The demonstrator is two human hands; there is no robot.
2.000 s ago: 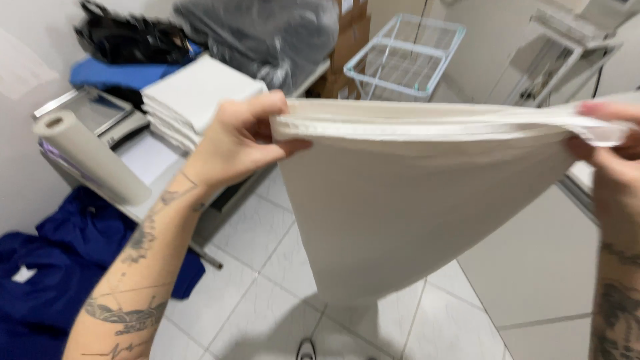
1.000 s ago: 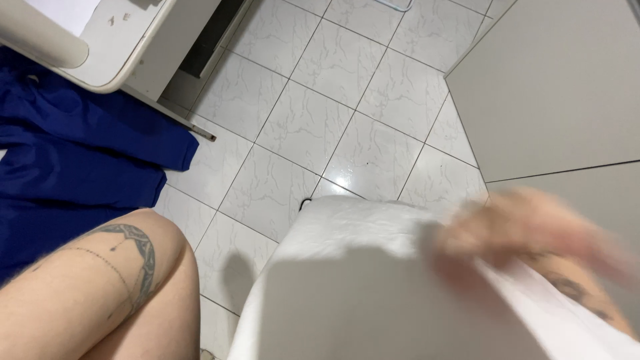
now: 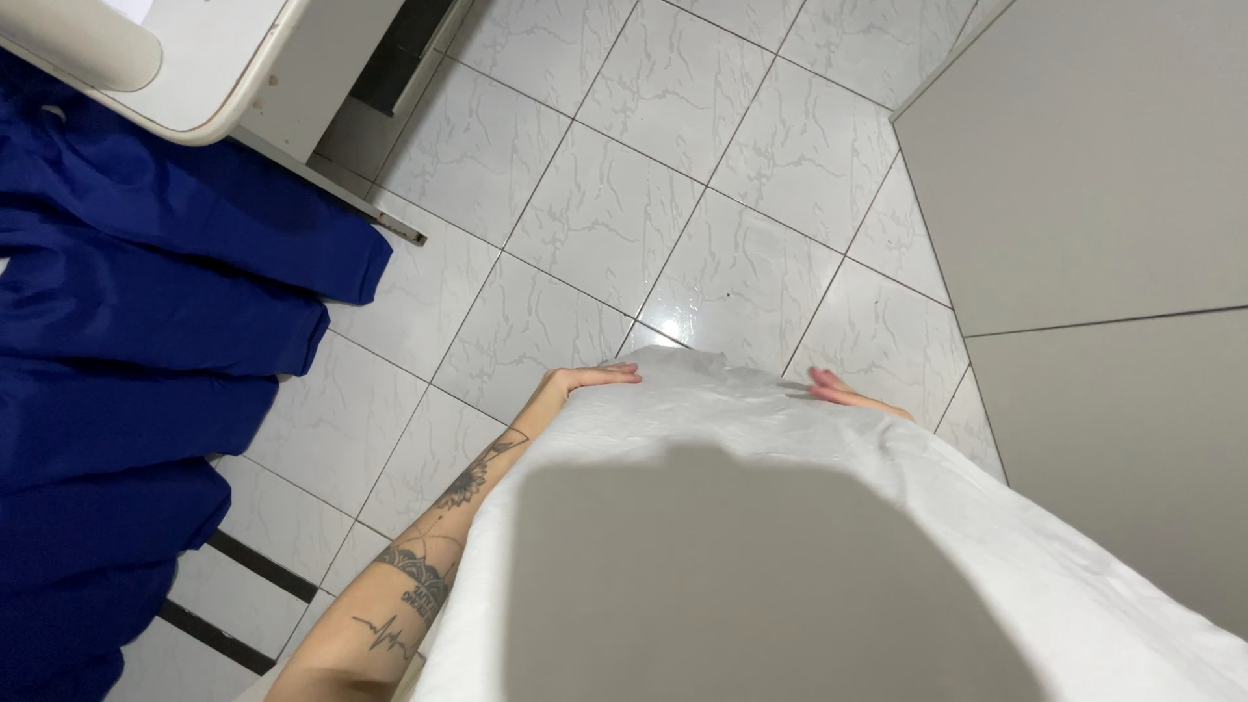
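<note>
A white cloth hangs down in front of me from close under the camera, wide across the lower middle of the view, with a large shadow on it. My left hand lies flat against its far left edge, fingers extended and pointing right. At the far right edge of the cloth is my right hand, fingers extended; its palm and wrist are partly hidden by the fabric. Neither hand shows a closed grip.
Dark blue garments hang at the left, beside a white table with a roll on it. A metal bar juts out below the table. Grey panels stand at the right above the tiled floor.
The white cloth, earlier held up between both hands by its upper edge, now hangs close to me. Both hands have moved down to its sides. The view has tilted steeply downward.
</note>
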